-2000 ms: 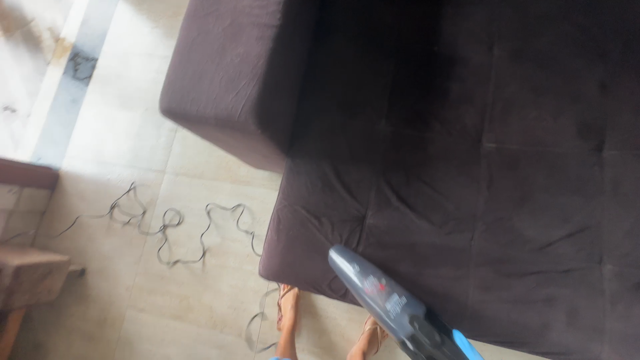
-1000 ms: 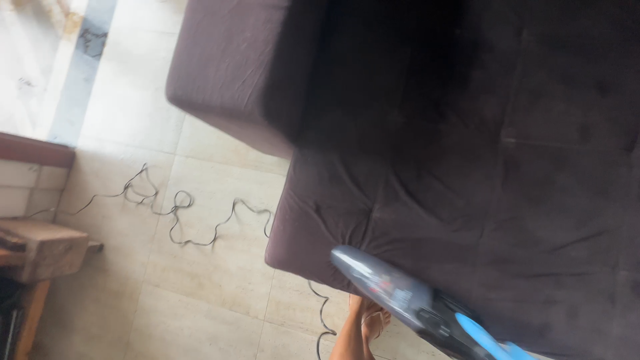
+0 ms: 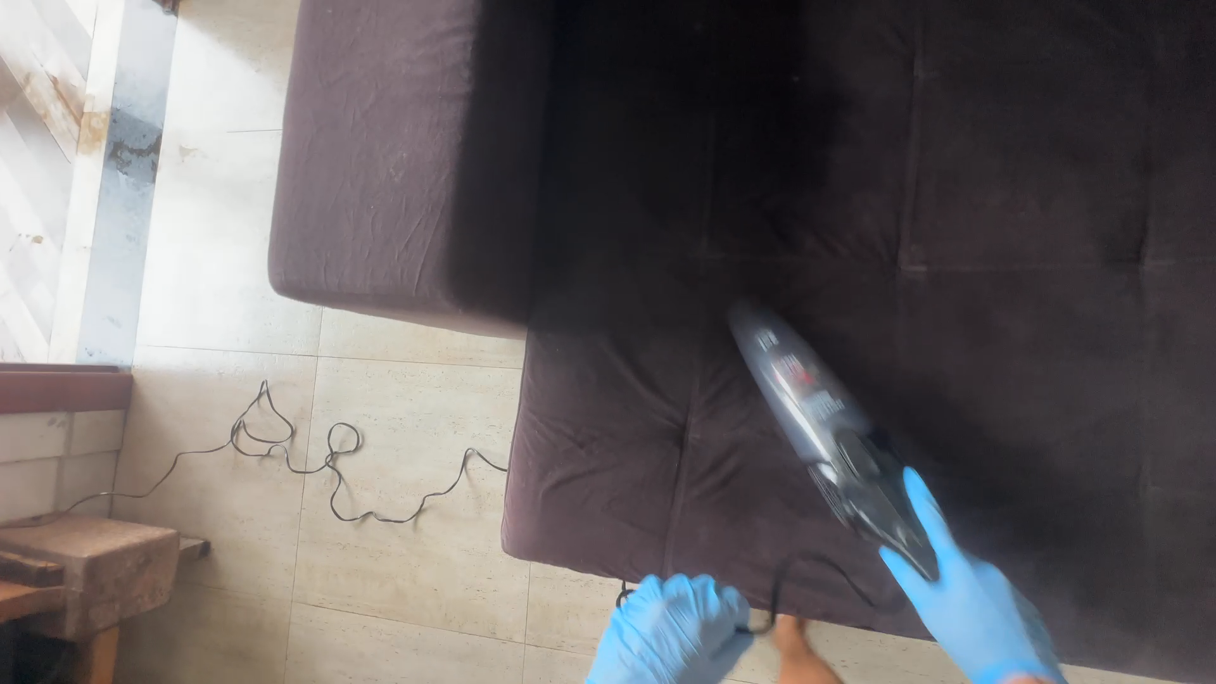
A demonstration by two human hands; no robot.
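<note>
My right hand (image 3: 964, 579), in a light blue glove, grips the rear of a handheld vacuum cleaner (image 3: 822, 418). The vacuum's clear nozzle points up and left over the seat of a dark purple fabric sofa (image 3: 817, 313). At the sofa's front edge my left hand (image 3: 670, 627), also gloved, is closed around the black power cord (image 3: 784, 579), which loops from there towards the vacuum. The vacuum is somewhat blurred, so whether its tip touches the fabric cannot be told.
More thin black cord (image 3: 399, 521) lies in loose loops across the tiled floor (image 3: 408, 589). The sofa's padded armrest (image 3: 370, 171) rises at the upper left. A wooden piece of furniture (image 3: 104, 560) stands at the lower left. A bare foot (image 3: 798, 646) shows below the sofa edge.
The vacuum has moved right across the seat and now points more steeply upward. Both gloved hands are now in view, the left one holding the cord.
</note>
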